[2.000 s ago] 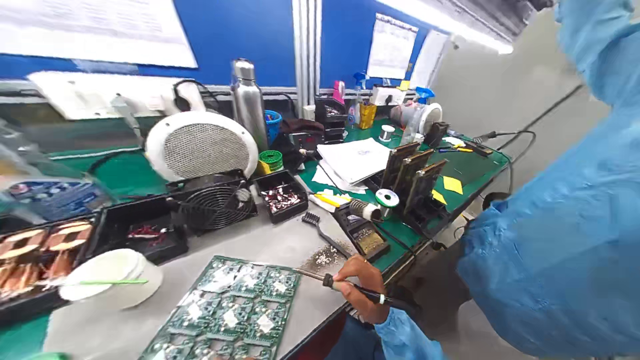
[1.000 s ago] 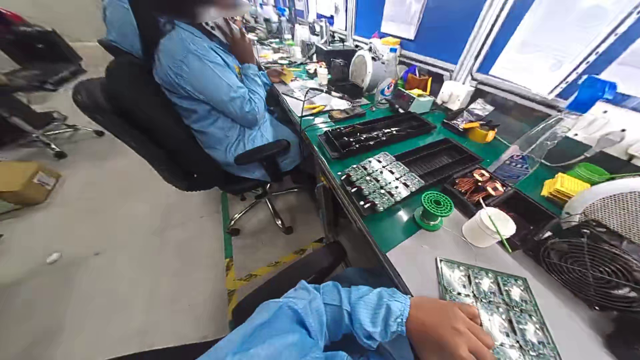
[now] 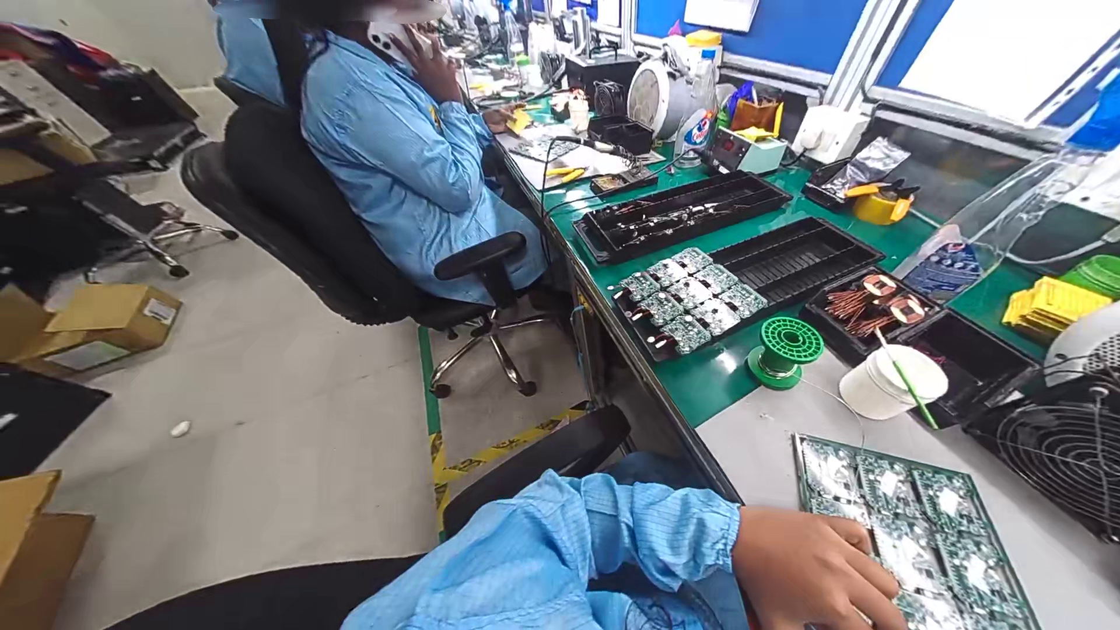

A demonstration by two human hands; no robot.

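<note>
My left hand [image 3: 818,569], in a blue sleeve, lies palm down at the lower edge of the head view, over the left side of a panel of green circuit boards [image 3: 949,499]. Its fingertips are partly cut off, so whether they grip the panel is unclear. The panel lies on a grey mat. My right hand is out of view. Above the panel stand a white tub [image 3: 884,389] with a green stick across its top and a green spool of thin wire [image 3: 783,350].
A black tray of circuit boards [image 3: 687,302], a tray of components [image 3: 682,214] and a bin of copper coils [image 3: 875,306] line the bench. A black fan [image 3: 1059,446] is at right. A seated co-worker [image 3: 394,149] holds a phone beside the bench; an empty-seat armrest [image 3: 542,455] is near my arm.
The view has swung far left since the oldest frame. There my right hand held a thin tool with a dark handle over the panel; now it is out of view. My left hand stays by the panel.
</note>
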